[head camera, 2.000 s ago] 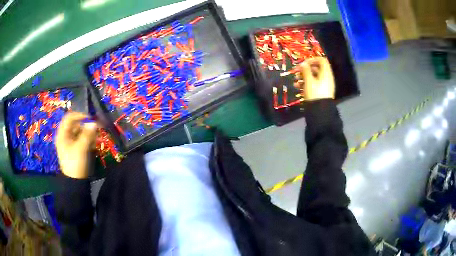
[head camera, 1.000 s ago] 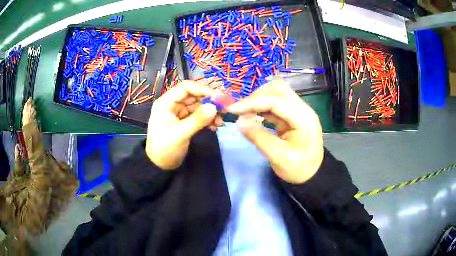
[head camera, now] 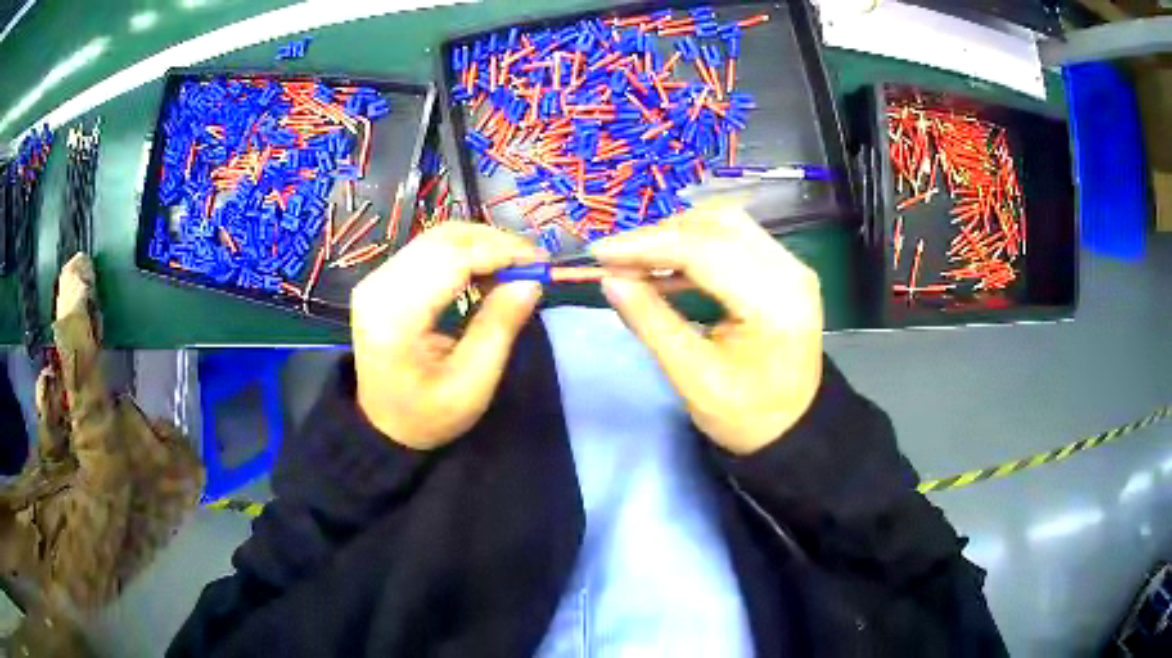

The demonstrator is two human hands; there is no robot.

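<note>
My left hand (head camera: 435,337) pinches a short blue housing (head camera: 524,273) between thumb and finger, in front of my chest. My right hand (head camera: 726,328) pinches a thin red lead (head camera: 576,273). The lead lies in line with the housing and its end meets the housing's right end; how far it is inserted cannot be told. The left tray (head camera: 289,298) holds blue pieces and some red ones. The middle tray (head camera: 787,103) holds a dense mix of blue and red pieces. The right tray (head camera: 1047,219) holds only red leads.
A blue-and-white pen (head camera: 771,172) lies in the middle tray. Loose red pieces lie between the left and middle trays. Dark cables (head camera: 80,193) and another person's hand and brown sleeve (head camera: 97,476) are at the left. A blue bin (head camera: 1108,161) stands at the far right.
My hands have come from the outer trays to meet before my chest. Since one second ago, the housing and lead have come into a straight, level line between my fingertips.
</note>
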